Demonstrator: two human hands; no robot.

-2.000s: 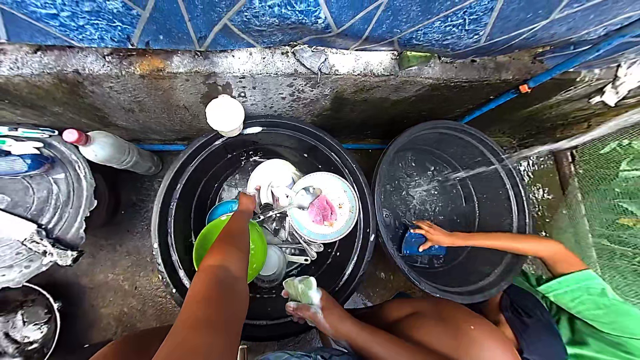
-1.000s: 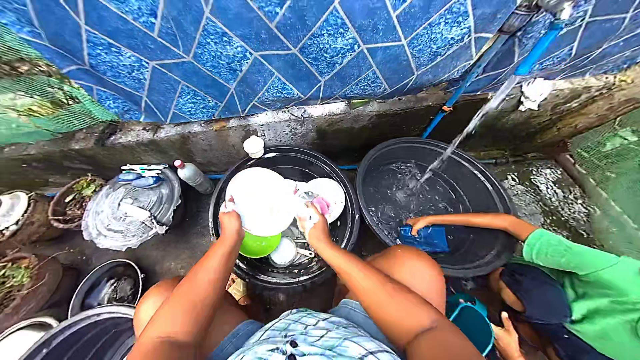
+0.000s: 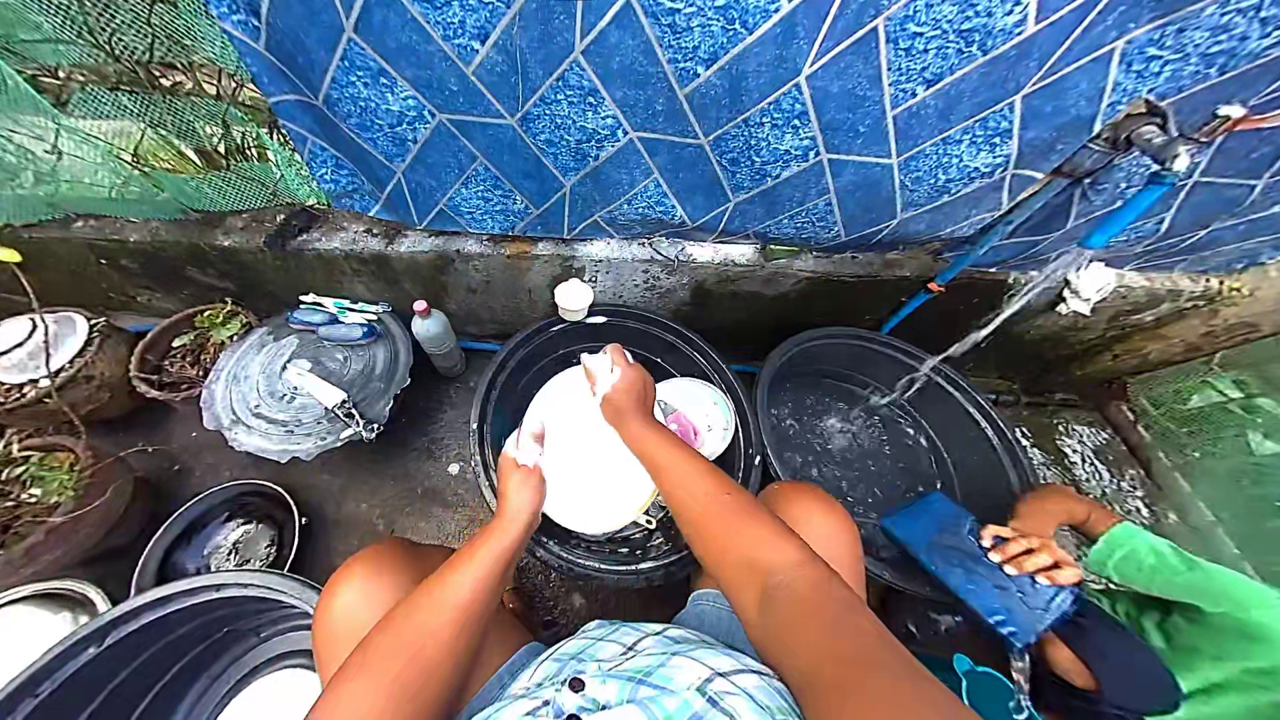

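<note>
A large round white item, either a plate or a lid point(image 3: 585, 455), is held over the black plastic basin point(image 3: 490, 400) between my knees. My left hand point(image 3: 523, 475) grips its left edge, with suds on the fingers. My right hand point(image 3: 622, 385) presses a sudsy white thing, its kind unclear, against the upper rim. Right of it in the basin lies a white plate point(image 3: 715, 400) with a pink cloth or sponge point(image 3: 684, 428) on it. The large white item hides most of what else the basin holds. A small white cup point(image 3: 573, 298) stands at the basin's back edge.
Water from a faucet point(image 3: 1160, 145) runs into a second black basin point(image 3: 850, 345) at right, where a person in green holds a blue container point(image 3: 980, 565). At left are a plastic bottle point(image 3: 438, 340), a grey lid with brushes point(image 3: 300, 400), a dark pan point(image 3: 215, 540) and pots.
My right hand has moved to the top of the white item, which sits lower and flatter over the basin. The person at right has lifted the blue container to the basin's rim; water runs from it.
</note>
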